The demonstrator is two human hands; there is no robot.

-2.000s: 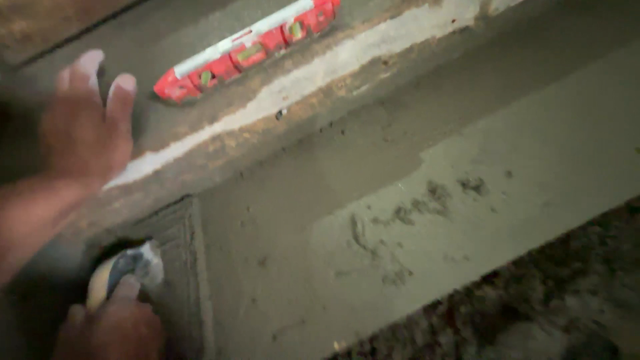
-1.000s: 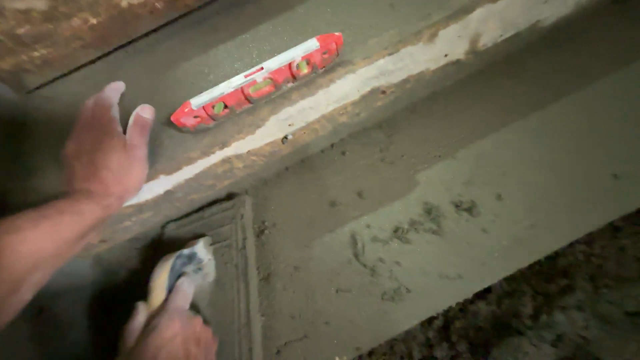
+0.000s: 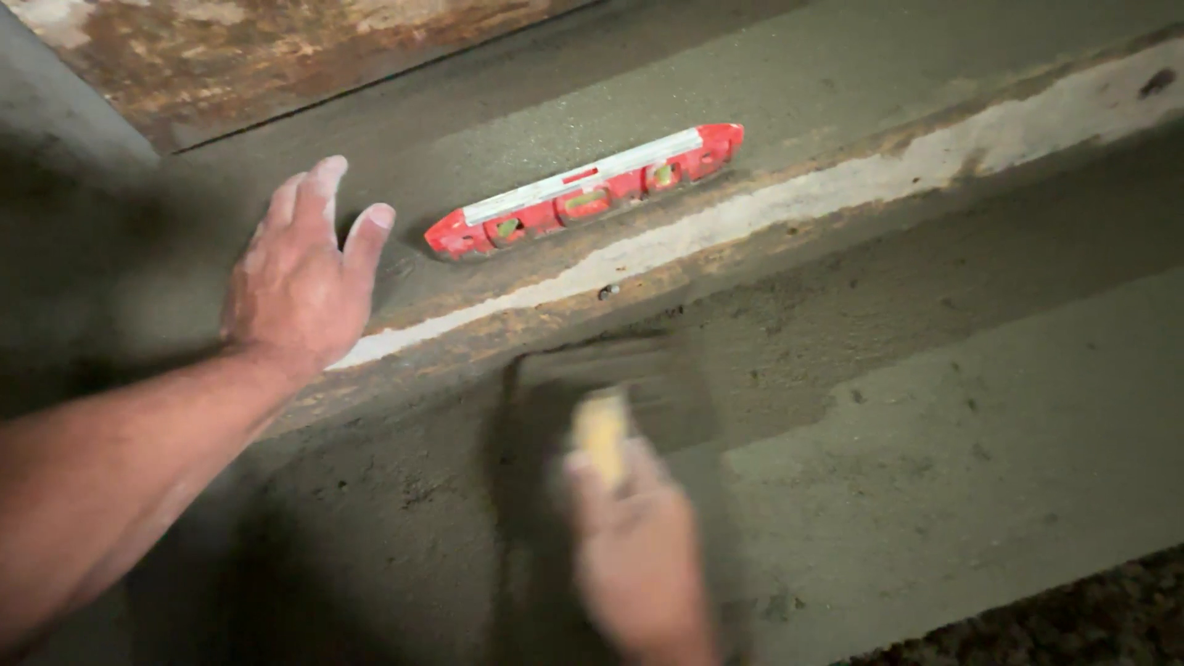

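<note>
My right hand grips the yellowish handle of a flat rectangular plastering float, blurred by motion. The float lies over the wet grey mortar of the lower surface. My left hand, fingers spread and dusted grey, rests at the upper mortar ledge near its edge and holds nothing. To the right of its thumb a red torpedo level with a whitish top edge and greenish vials lies on that ledge.
A pale, rough strip runs diagonally between the two mortar surfaces. Brown, worn material borders the ledge at the upper left, beside a grey upright surface. Dark, rough ground shows at the lower right.
The float and my right hand have moved right along the lower mortar, away from my left hand. My left hand keeps its spread pose on the ledge. The level still lies there.
</note>
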